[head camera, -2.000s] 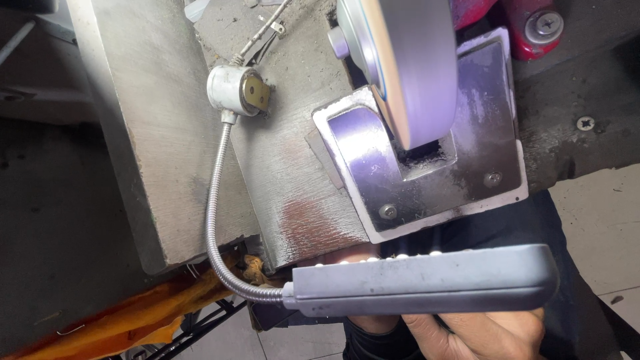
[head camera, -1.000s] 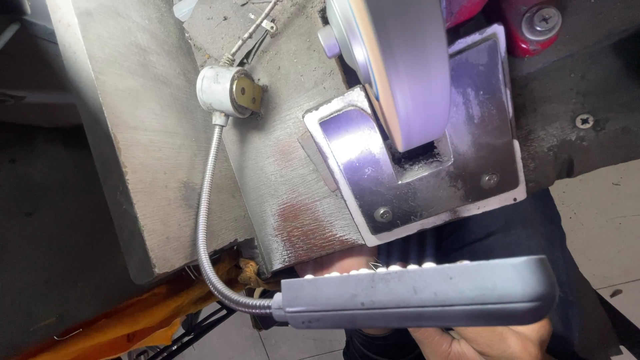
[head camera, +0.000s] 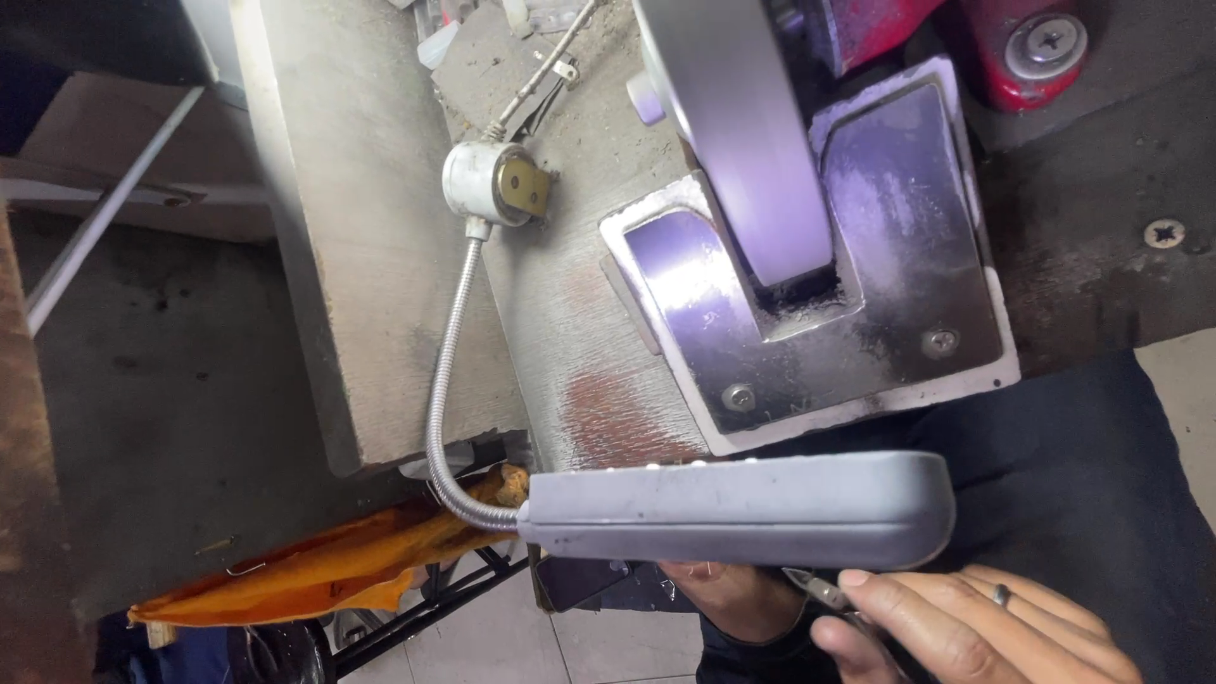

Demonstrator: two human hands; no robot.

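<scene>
My right hand (head camera: 969, 622), with a ring on one finger, holds a small metal hand tool (head camera: 819, 589), apparently pliers or nippers, its pointed tip toward my other hand. My left hand (head camera: 731, 591) is partly hidden behind the grey lamp head (head camera: 741, 513); whether its fingers grip anything cannot be told. A flexible metal gooseneck (head camera: 442, 399) joins the lamp head to a round white base (head camera: 475, 180). Above both hands, a blurred grinding or polishing wheel (head camera: 760, 161) sits in the slot of a screwed metal plate (head camera: 883, 351).
A grey board (head camera: 389, 237) stands left of the worn bench top (head camera: 589, 332). Orange cloth (head camera: 323, 570) hangs at lower left near a black metal frame (head camera: 427, 613). A red machine part (head camera: 1026, 85) with a large screw is at upper right. Dark cloth (head camera: 1064, 475) lies below the plate.
My right hand has come out from behind the lamp head at lower right, and the tool now shows. The view has shifted slightly.
</scene>
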